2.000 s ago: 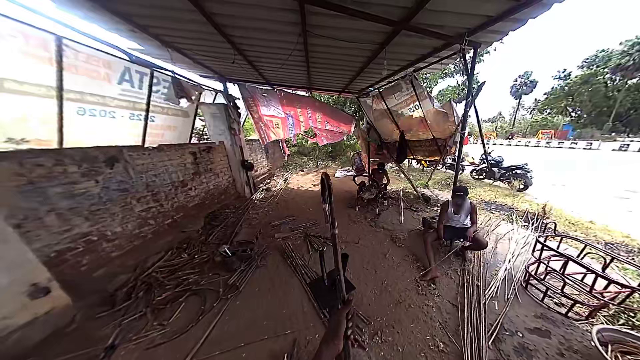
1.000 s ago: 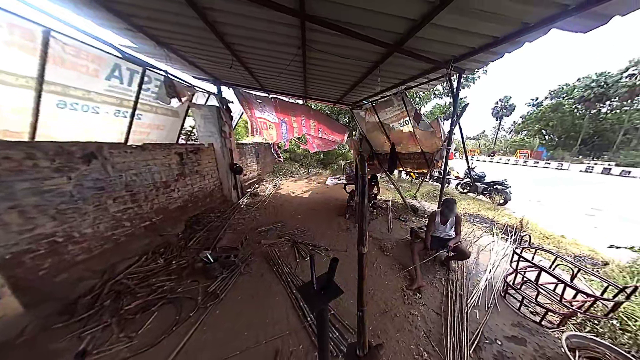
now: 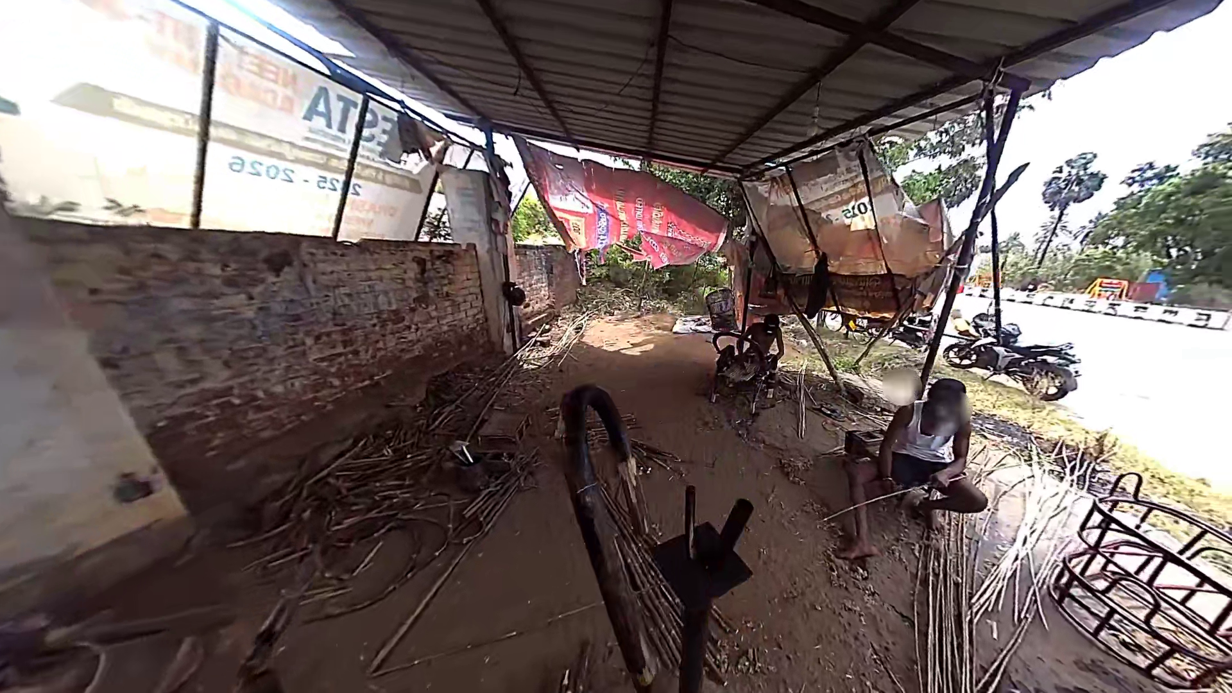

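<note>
A dark cane pole [image 3: 602, 539] with a hooked upper end rises from the bottom edge of the head view, leaning to the left. Just right of it stands a black metal post with a flat plate [image 3: 701, 566] and two upright pegs. The pole's lower end runs out of view at the bottom. Neither of my hands shows, so what they hold cannot be seen. Behind the pole, a bundle of thin sticks [image 3: 664, 606] lies on the dirt floor.
Heaped canes [image 3: 375, 481] lie left, by a brick wall [image 3: 318, 318]. A seated person [image 3: 929, 443] handles a thin strip at right, beside long canes [image 3: 943, 606] and a curved frame [image 3: 1145, 577]. Farther back, another person [image 3: 765, 337] is near a roof post [image 3: 746, 279].
The pole stood upright right of the plate one second ago; now it leans left of the plate, its hooked end showing. The hand on it at the bottom edge has gone out of view.
</note>
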